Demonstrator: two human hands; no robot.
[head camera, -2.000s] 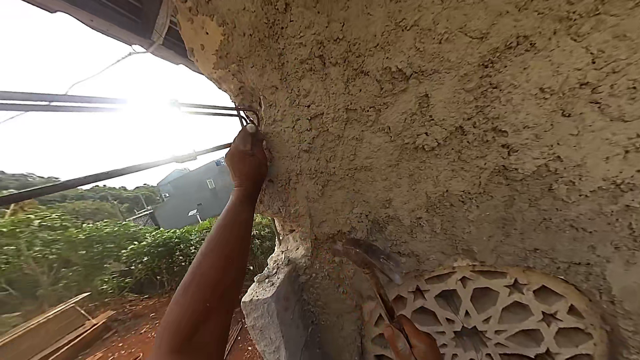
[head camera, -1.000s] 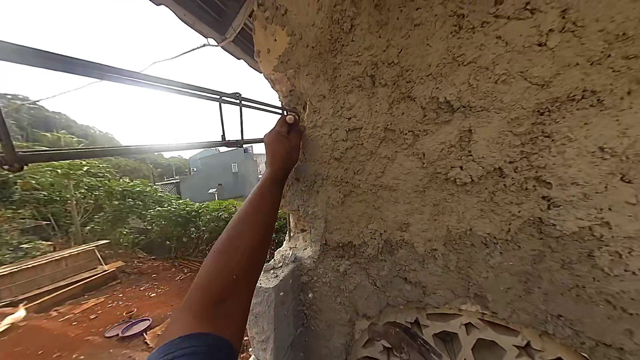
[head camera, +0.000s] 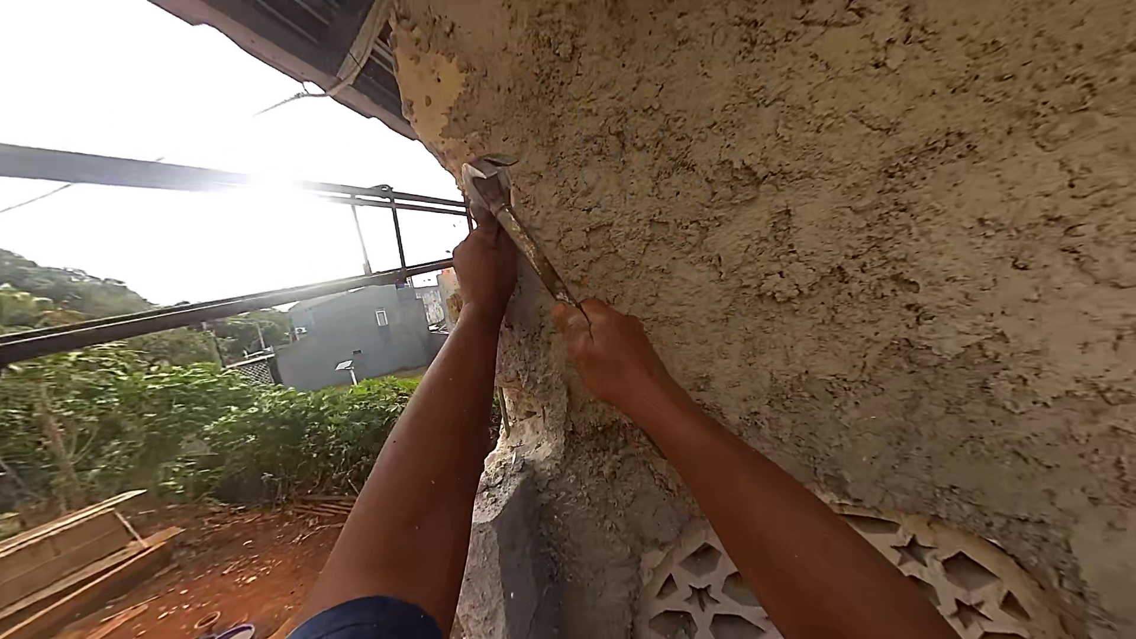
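Observation:
My right hand (head camera: 612, 355) grips the handle of a claw hammer (head camera: 532, 253). The hammer's head is raised up and left, at the wall's edge, directly over my left hand (head camera: 486, 262). My left hand is closed at the edge of the rough mud-coloured wall (head camera: 799, 222), beside the ends of the metal bars (head camera: 417, 202). What its fingers hold is hidden behind the hammer head; an earlier frame shows a small pale round end there.
A round openwork vent block (head camera: 710, 577) is set low in the wall. A broken concrete edge (head camera: 506, 550) stands below my left hand. Metal bars cross at left under a roof eave (head camera: 328, 53). Wooden boards (head camera: 80, 559) lie on red soil beside bushes (head camera: 266, 435).
My right hand has brought the hammer from low by the vent block up to my left hand. My left hand has stayed at the wall's edge. The view has shifted.

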